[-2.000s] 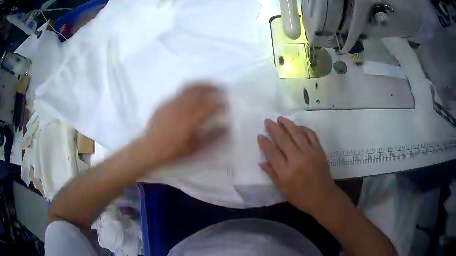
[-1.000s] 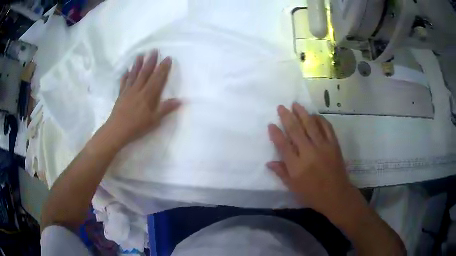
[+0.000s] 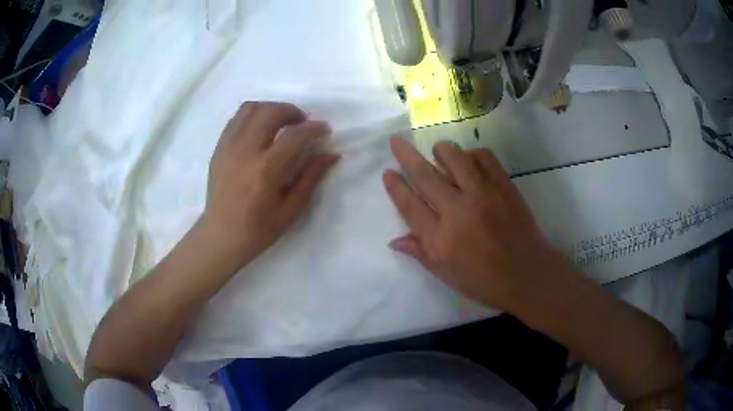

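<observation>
A large white garment panel (image 3: 321, 265) is spread over the table in front of me, with soft folds at the left. My left hand (image 3: 261, 172) rests on it left of centre, fingers bent and thumb near the fingertips; a small raised crease lies just right of them. Whether it pinches the cloth is hard to tell. My right hand (image 3: 466, 217) lies on the panel's right part with the fingers spread. The panel's upper right edge reaches the yellow-lit needle plate (image 3: 434, 100) of the sewing machine (image 3: 474, 28).
A rounded white lamp (image 3: 400, 32) hangs beside the needle area. A printed ruler (image 3: 651, 233) runs along the table's front right edge. A loose white strip (image 3: 675, 120) lies at the right. A blue bin (image 3: 68, 60) is at upper left, and dark blue material shows below the table edge.
My left hand has moved right, closer to my right hand, and its fingers have bent. The view has shifted, and the panel's left part is more folded.
</observation>
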